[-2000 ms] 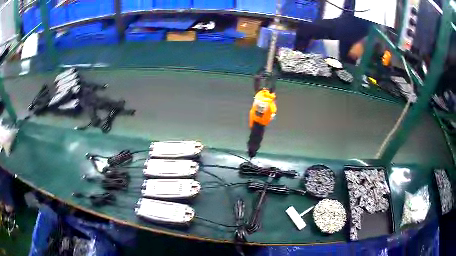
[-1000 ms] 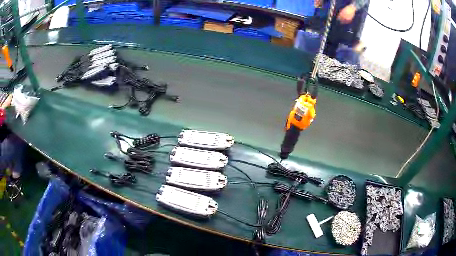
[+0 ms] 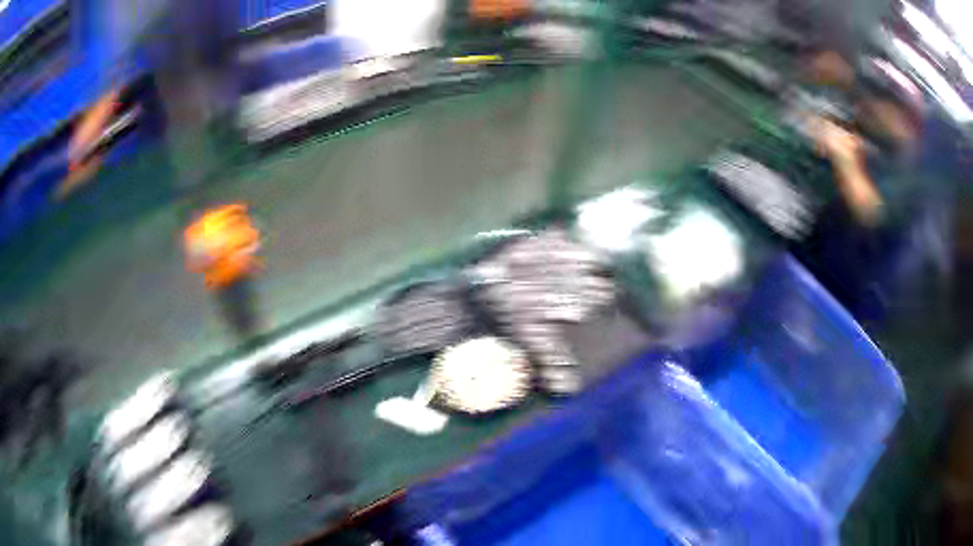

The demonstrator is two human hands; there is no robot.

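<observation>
Neither of my hands shows; the frame is strongly blurred. A black parts tray (image 3: 613, 339) lies on the green bench, with grey pieces heaped over part of it. Left of it are a dark screw dish (image 3: 425, 318) and a pale screw dish (image 3: 480, 374), with a small white T-shaped tool (image 3: 412, 415) beside the pale one. Several white power adapters (image 3: 160, 453) lie in a row at the lower left. An orange and black electric screwdriver (image 3: 224, 251) hangs over the bench at the left.
Blue crates (image 3: 747, 427) stand against the bench's near edge at the lower right. A white plastic bag (image 3: 696, 254) lies right of the tray. The grey conveyor belt (image 3: 437, 171) runs behind. A person's arm (image 3: 848, 165) shows at the upper right, another person's hand (image 3: 94, 133) at the upper left.
The view has swung right and tilted. The adapters and screwdriver now sit far left, the tray and dishes nearer the middle. The blue crates at the lower right have come into view.
</observation>
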